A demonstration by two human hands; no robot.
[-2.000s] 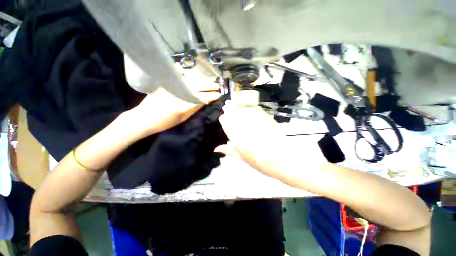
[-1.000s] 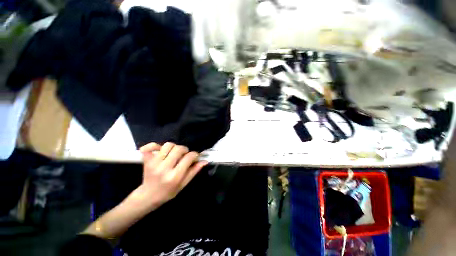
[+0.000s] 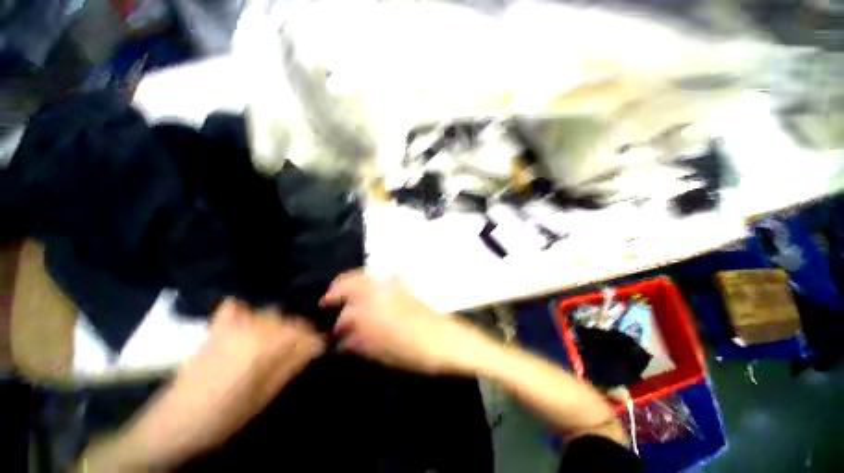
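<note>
A large black garment lies on the left of the white table and reaches its front edge. My left hand is blurred at the front edge, its fingers closed on the garment's near edge. My right hand is just right of it, with thumb and fingers at the same black cloth. The two hands are close together. The exact grip of the right fingertips is hard to tell against the black cloth and lap. The pale sewing machine head is blurred above the table.
Small black fabric pieces lie right on the table, blurred. Below right stands a red basket holding black cloth and packets, above a blue bin. A brown box is further right. A tan board is at the left.
The hands left the needle area; the left went to the table's front edge. The right hand, out of view a second ago, is now beside it at the cloth. The view has turned and tilted.
</note>
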